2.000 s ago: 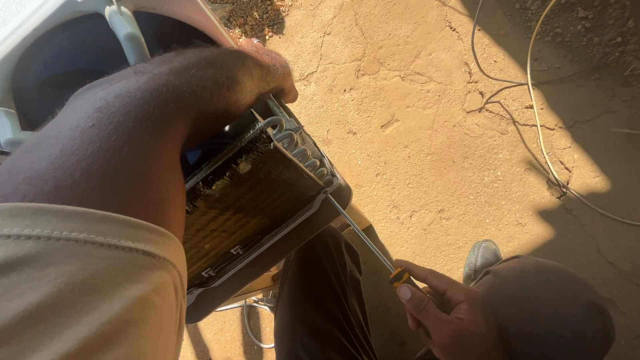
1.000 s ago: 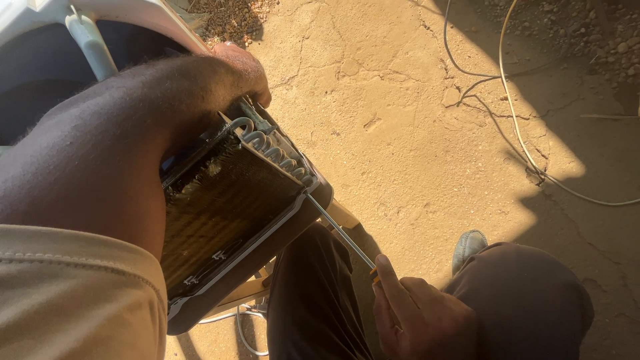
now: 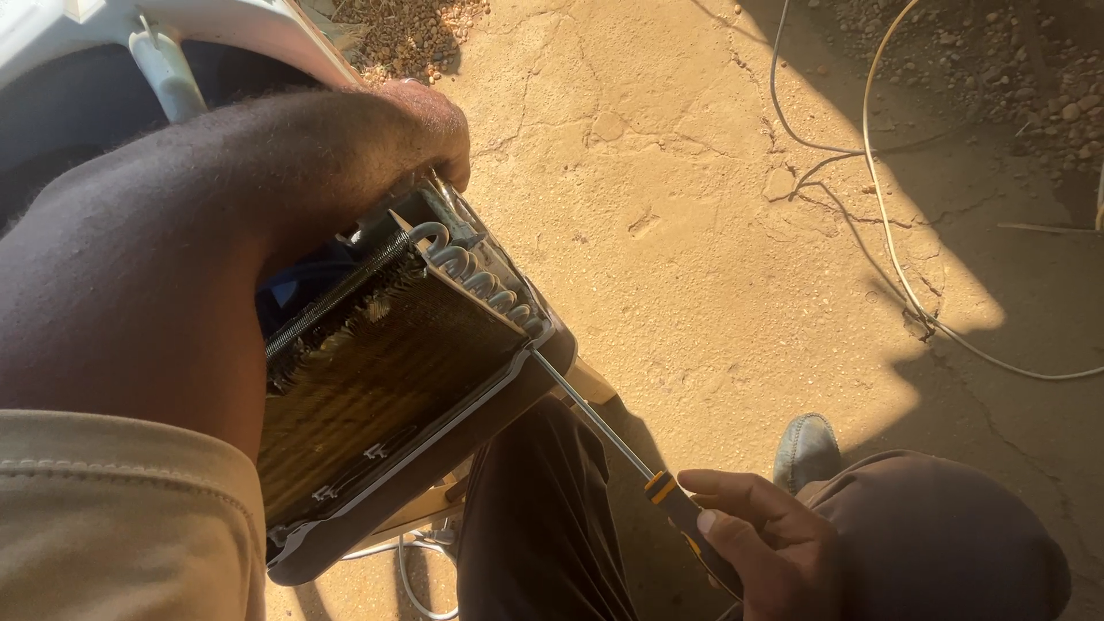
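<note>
My right hand (image 3: 768,535) grips the black and orange handle of a screwdriver (image 3: 604,427). The long shaft points up and left, and its tip is at the lower corner of a finned heat exchanger coil (image 3: 388,371), beside the metal return bends (image 3: 483,280). The coil sits in the dark frame of an appliance housing (image 3: 431,483). My left arm reaches across the unit, and my left hand (image 3: 431,129) rests over the housing's far upper edge, with its fingertips hidden. What they touch cannot be told.
A white plastic housing part (image 3: 168,73) lies at upper left. Under the unit a wooden support (image 3: 591,384) shows, with a white cable (image 3: 410,573) below. A long cable (image 3: 880,172) runs over cracked ground at right. Gravel (image 3: 405,34) and a shoe (image 3: 806,448) are in view.
The fingers of my right hand have shifted on the screwdriver handle, showing more of it than one second ago. The tip stays at the coil's corner. My left arm keeps its place across the unit.
</note>
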